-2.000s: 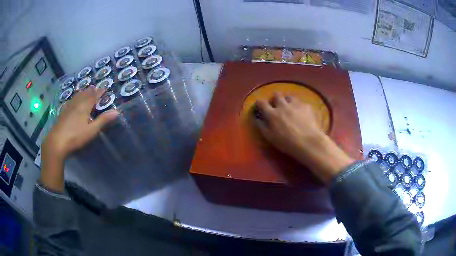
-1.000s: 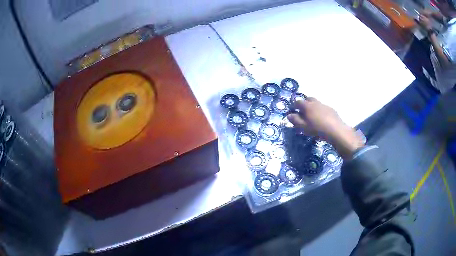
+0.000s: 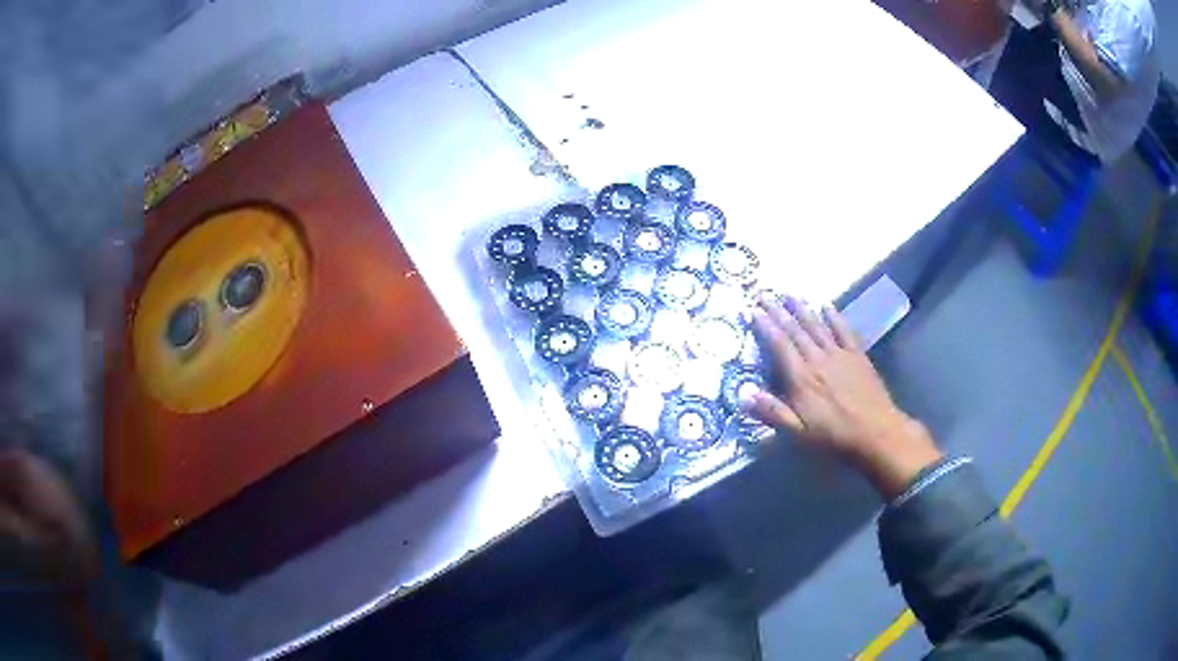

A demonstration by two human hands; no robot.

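A low clear plastic tray (image 3: 607, 511) holds rows of ball bearings (image 3: 628, 455), dark rings with centre holes; glare washes out several. My right hand (image 3: 827, 387) is palm down at the tray's right side, fingers spread, with nothing seen in it. It hides part of the tray's right edge. The red-brown box (image 3: 375, 310) stands left of the tray. Its recessed yellow-orange disc (image 3: 213, 375) bears two grey round spots side by side. My left hand (image 3: 45, 523) is blurred and cut off at the left edge; whether it holds anything cannot be told.
The white bench top (image 3: 749, 116) bears a seam and dark marks behind the tray. A strip with yellow patches (image 3: 213, 145) stands behind the box. A pale flat piece (image 3: 875, 310) juts out beyond my right hand. A person (image 3: 1111, 65) is at the upper right, above a grey floor with yellow lines.
The view has swung right since the earliest frame. My right hand went from the disc to the tray, then nearer along its right side, its fingers now spread. My left hand reappears, blurred.
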